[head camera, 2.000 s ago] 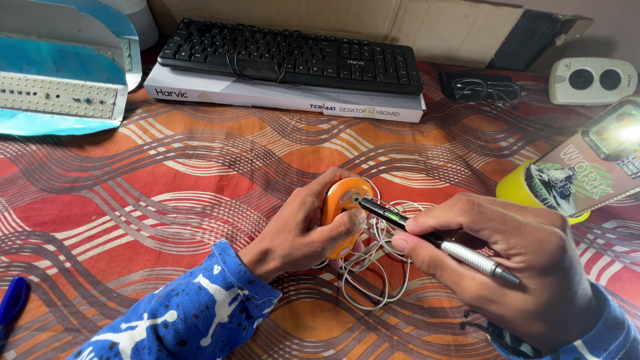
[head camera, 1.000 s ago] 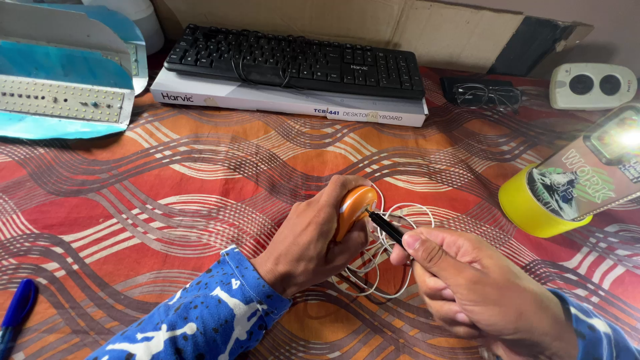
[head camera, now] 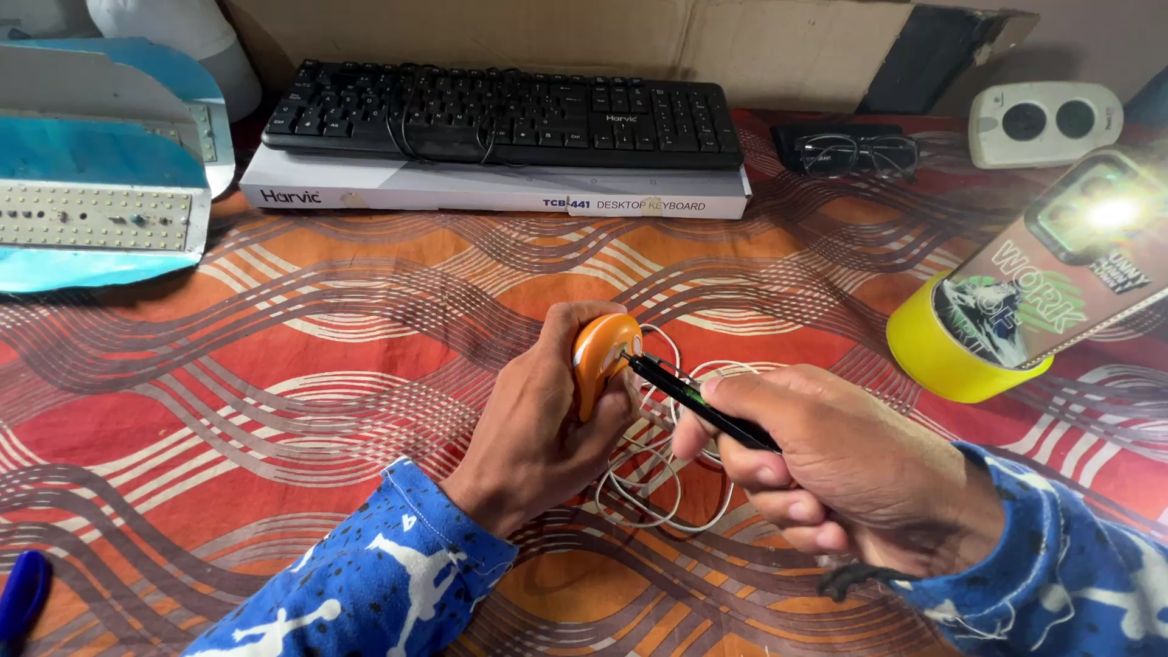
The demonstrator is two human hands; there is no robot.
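My left hand (head camera: 538, 420) grips an orange-and-white rounded device (head camera: 602, 351), perhaps a computer mouse, tilted on edge above the cloth. My right hand (head camera: 821, 456) holds a black pen-shaped screwdriver (head camera: 698, 401) with a green mark on its barrel. Its thin metal tip meets the face of the orange device, near a small recess. A thin white cable (head camera: 671, 520) lies in loose loops on the patterned cloth beneath and between the hands. The underside of the device is partly hidden by my left fingers and palm.
A black keyboard (head camera: 511, 119) rests on its box (head camera: 493, 192) at the back. LED panels (head camera: 91, 219) stand at left, above a blue pen (head camera: 23, 593). Eyeglasses (head camera: 858, 157) and a white device (head camera: 1045, 125) are at back right. A yellow holder (head camera: 967, 365) supports a lit phone (head camera: 1049, 274).
Two seconds ago the screwdriver's silver end pointed out past my right hand; now my right hand wraps around that end. My left hand has turned the orange device more onto its edge.
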